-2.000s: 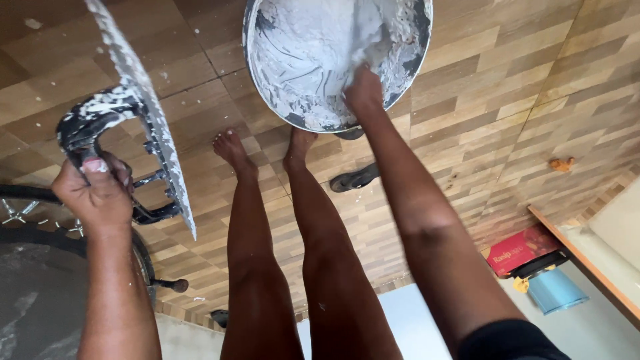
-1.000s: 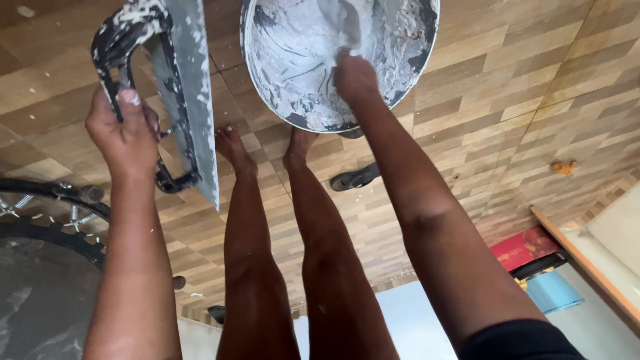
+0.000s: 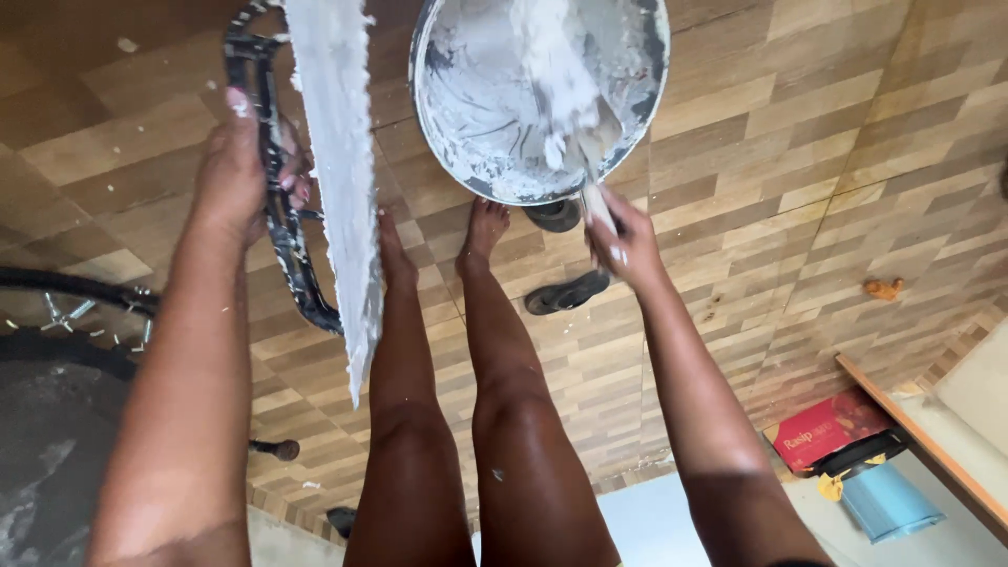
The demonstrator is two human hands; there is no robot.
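Observation:
My left hand grips the black handle of a long plastering float, its blade edge smeared with white paste. The float stands nearly upright in view, to the left of my legs. My right hand is closed on the pale handle of a putty knife, whose blade lies over the near right part of a round tub. White paste covers the tub's inside, with a thick lump at the knife's blade. The far part of the tub is cut off by the frame.
Dark sandals lie by my bare feet on the wood-patterned floor. A mini trampoline stands at the left. At the lower right are a red box, a blue container and a wooden edge; an orange object lies nearby.
My right hand has moved from over the tub to its near right rim, and the putty knife now shows clearly with a lump of paste at it. The float has turned to a narrower view.

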